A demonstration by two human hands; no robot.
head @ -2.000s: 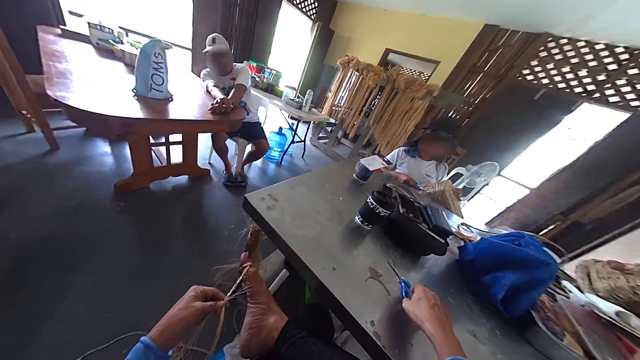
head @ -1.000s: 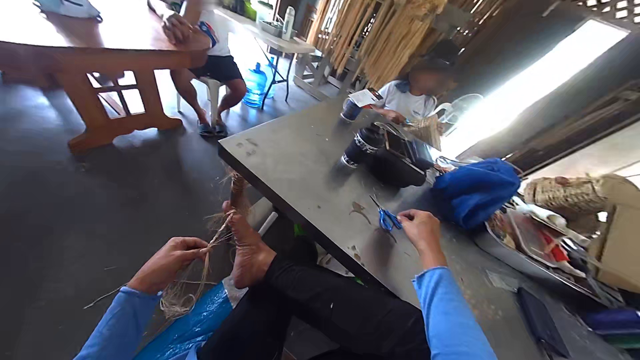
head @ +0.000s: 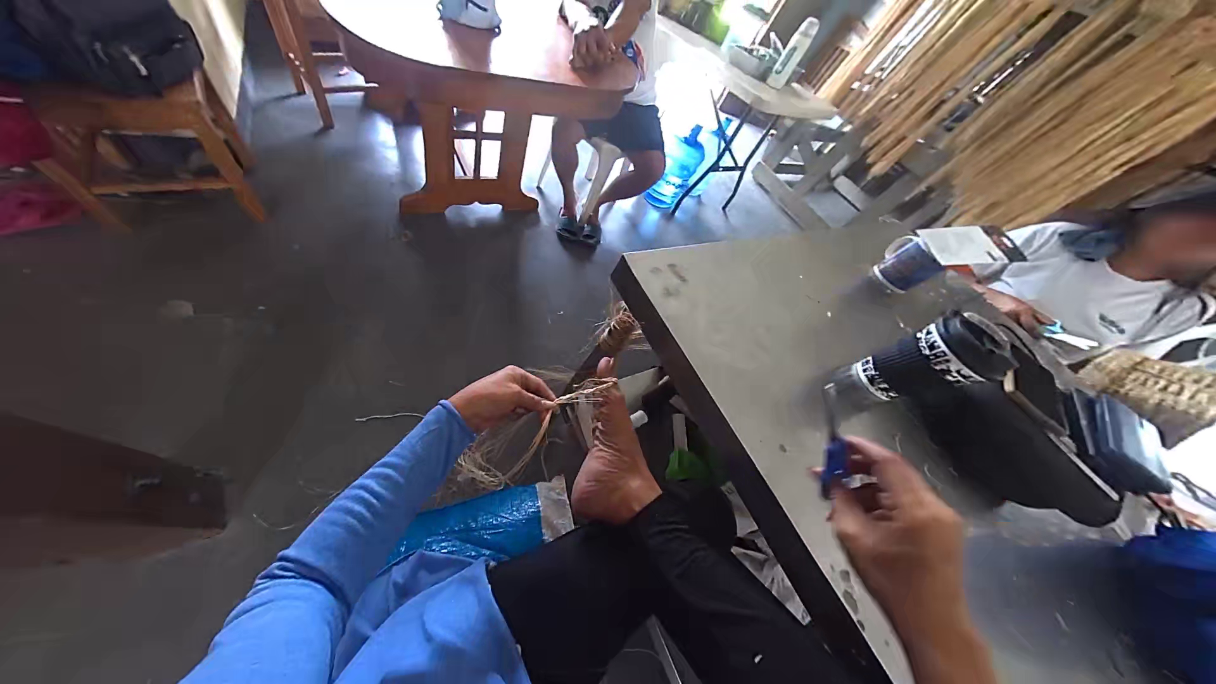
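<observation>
My left hand (head: 503,399) pinches a bunch of thin natural fiber strands (head: 575,394), which run to the toes of my raised bare foot (head: 616,456). Loose tan strands hang below that hand, beside a blue plastic sheet or sack (head: 475,522). A fiber-wrapped piece (head: 617,331) shows just beyond the toes, by the table corner. Over the edge of the dark grey table (head: 741,313), my right hand (head: 888,513) holds small blue-handled scissors (head: 835,456), blurred, with their blades pointing away from me.
A black tumbler (head: 936,356) and a mug (head: 907,264) stand on the table beside a black bag (head: 997,446). One person sits across the table at right; another sits by a wooden table (head: 532,81). A blue cloth or bag (head: 1168,570) lies at lower right.
My right hand has lifted the scissors from the tabletop and brought them nearer to the table's edge. My left hand still holds the strands at the foot. The view has turned left.
</observation>
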